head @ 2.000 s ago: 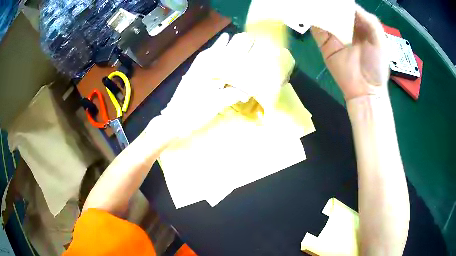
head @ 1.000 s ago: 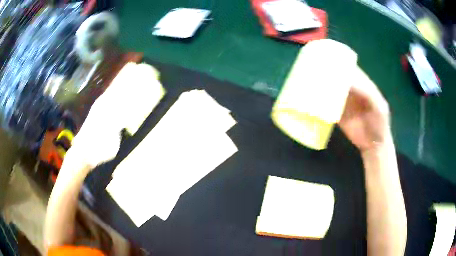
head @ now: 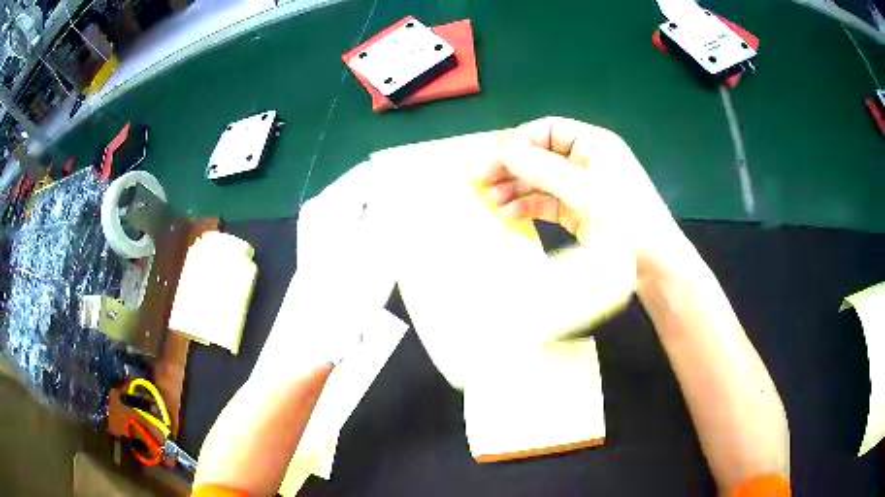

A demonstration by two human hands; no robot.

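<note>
A curved pale yellow sheet (head: 466, 301) hangs between my hands, badly overexposed. My gloved left hand (head: 344, 228) is on its upper left; the white glove blends into the sheet and hides the fingertips. My bare right hand (head: 573, 180) pinches the sheet's upper right with bent fingers. Below it, a flat pale square piece (head: 537, 403) with an orange-brown front edge lies on the black mat (head: 417, 456). Pale flat sheets (head: 364, 374) lie partly hidden under my left forearm.
Curled yellow liners lie at left (head: 215, 291) and far right (head: 870, 364). Box units sit on the green conveyor (head: 563, 68), at left (head: 243, 146), centre (head: 403, 60) and right (head: 706, 39), the latter two on red pads. Tape roll (head: 109, 215), scissors (head: 150, 422) and plastic-wrapped bundle (head: 58, 301) are left.
My left hand has moved right, away from the curled liner at left, and onto the sheet. My right hand has moved left with the sheet. The view has shifted, showing more conveyor.
</note>
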